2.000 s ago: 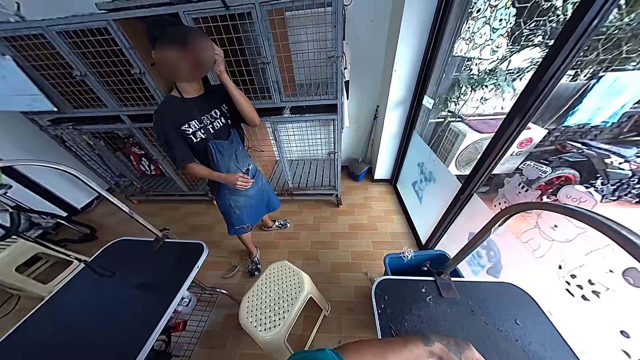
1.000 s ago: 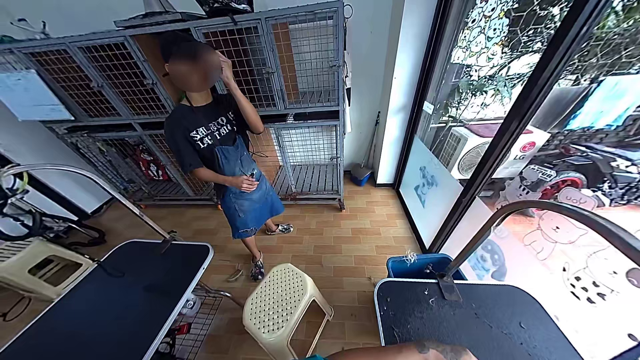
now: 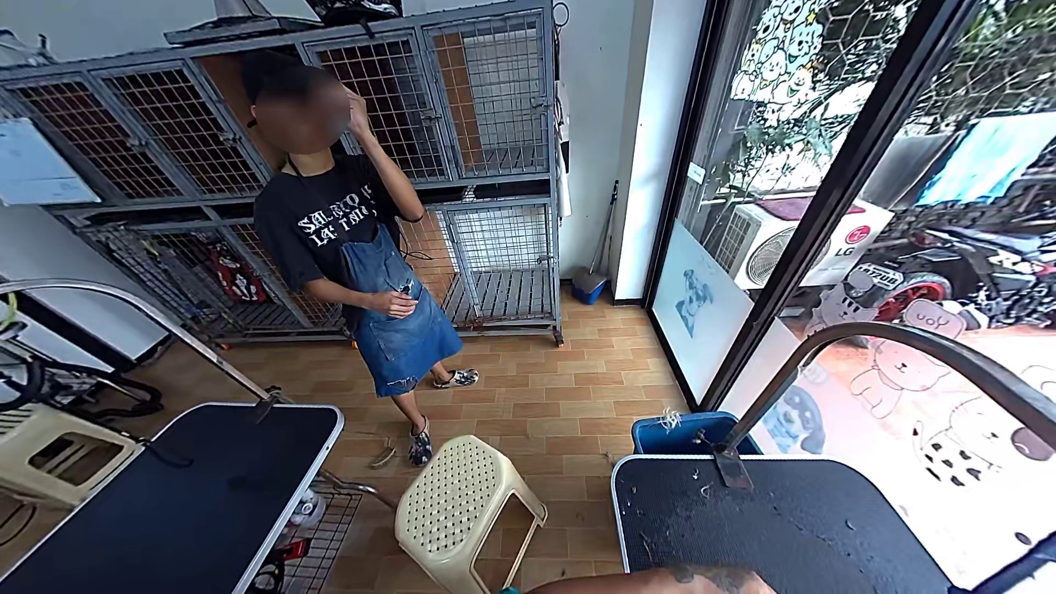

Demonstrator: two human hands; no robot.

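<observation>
A bare forearm [image 3: 652, 580] crosses the bottom edge of the view, over the near edge of a black-topped grooming table [image 3: 792, 520]. Bits of hair lie scattered on that tabletop, and a curved metal grooming arm [image 3: 891, 330] is clamped to its far edge. Neither of my hands shows, so what they hold is hidden. Left of the forearm stands a cream plastic stool [image 3: 458, 495]. A second black grooming table [image 3: 190, 495] with its own metal arm [image 3: 157, 309] is at the left.
A person in a denim apron [image 3: 396, 305] stands before metal cages [image 3: 495, 181], one hand raised to the head. A blue bin [image 3: 685, 431] is behind the right table. A dustpan [image 3: 588, 285] leans by the glass door [image 3: 701, 289]. Under the left table is a wire rack [image 3: 334, 524].
</observation>
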